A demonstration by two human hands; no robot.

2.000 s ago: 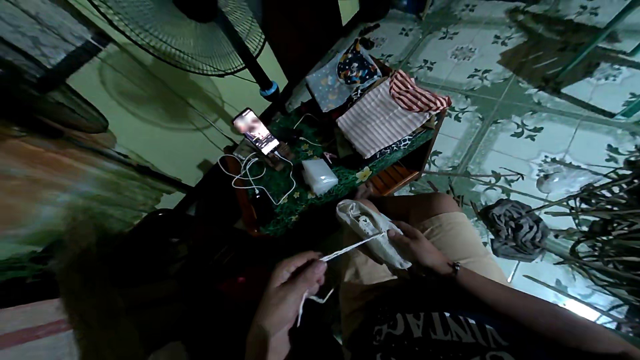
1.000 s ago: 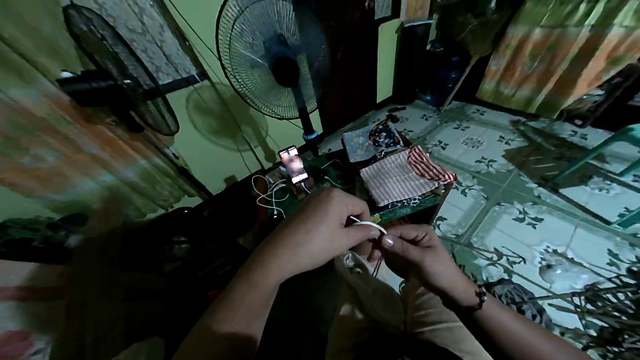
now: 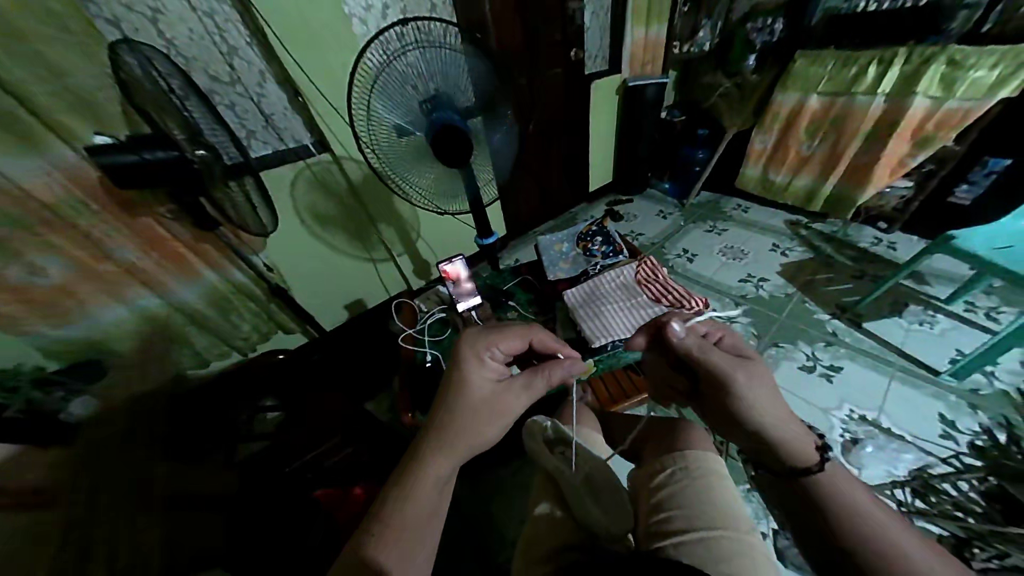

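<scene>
Between thumb and forefinger, my left hand [image 3: 512, 384] pinches a thin white cord [image 3: 574, 424], whose end hangs down below the fingertips. A small yellowish bit shows at those fingertips; I cannot tell what it is. My right hand [image 3: 712, 368] is closed on white cord too, and a strand sticks out past its thumb to the right. Another strand runs from below the right hand down toward a pale fabric pouch-like item [image 3: 580, 480], which lies on my lap between the thighs. A dark bead bracelet is on the right wrist.
A lit phone [image 3: 460, 284] stands on a low table beside a coiled white cable [image 3: 420, 328]. Folded striped cloth [image 3: 616, 300] and patterned cloth [image 3: 580, 248] lie there too. Behind are two fans [image 3: 432, 120], [image 3: 192, 144]. At right are a green plastic chair [image 3: 976, 256] and dry plant stalks [image 3: 952, 488].
The hands, close together on the cord a second ago, are now apart. The right hand, which held the pouch-like item two seconds ago, now holds cord. The view has tilted up.
</scene>
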